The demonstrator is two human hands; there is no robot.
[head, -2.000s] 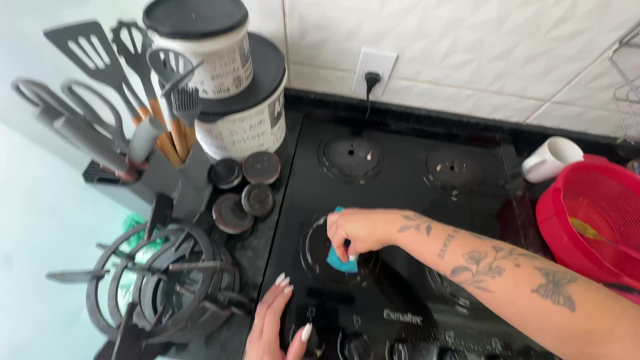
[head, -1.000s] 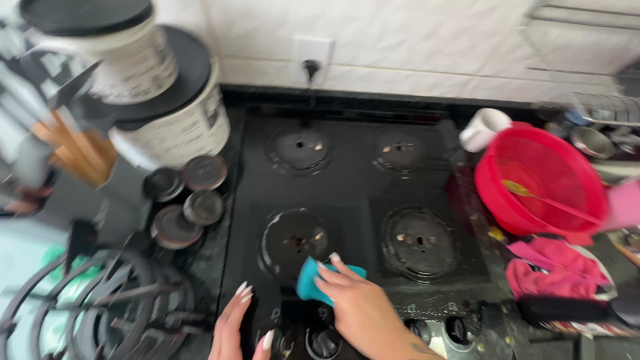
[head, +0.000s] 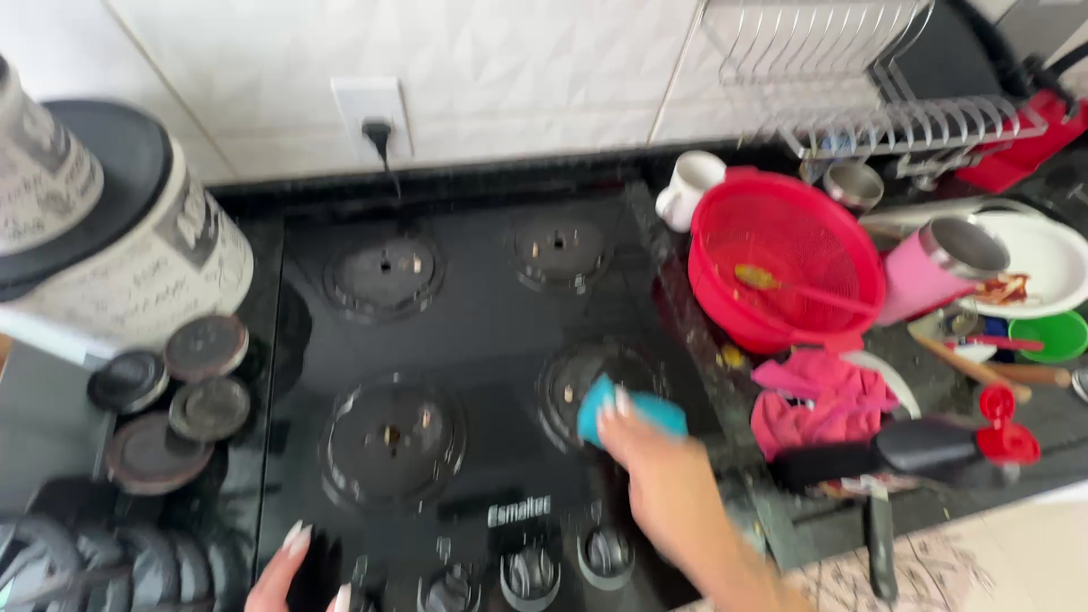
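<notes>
My right hand is closed on a blue cloth or sponge and presses it on the front right burner well of a black glass cooktop. The front left burner well and both back wells lie bare of grates. My left hand is at the bottom edge, by the cooktop's front left corner, fingers apart and partly cut off; no object shows in it. Control knobs line the front between my hands.
Burner caps and black grates sit at the left, below a patterned canister. At the right are a white mug, a red colander, a pink cloth, a pink tumbler and a dish rack.
My right hand has moved with the blue cloth or sponge from the front left burner well to the front right one. The view has shifted to the right.
</notes>
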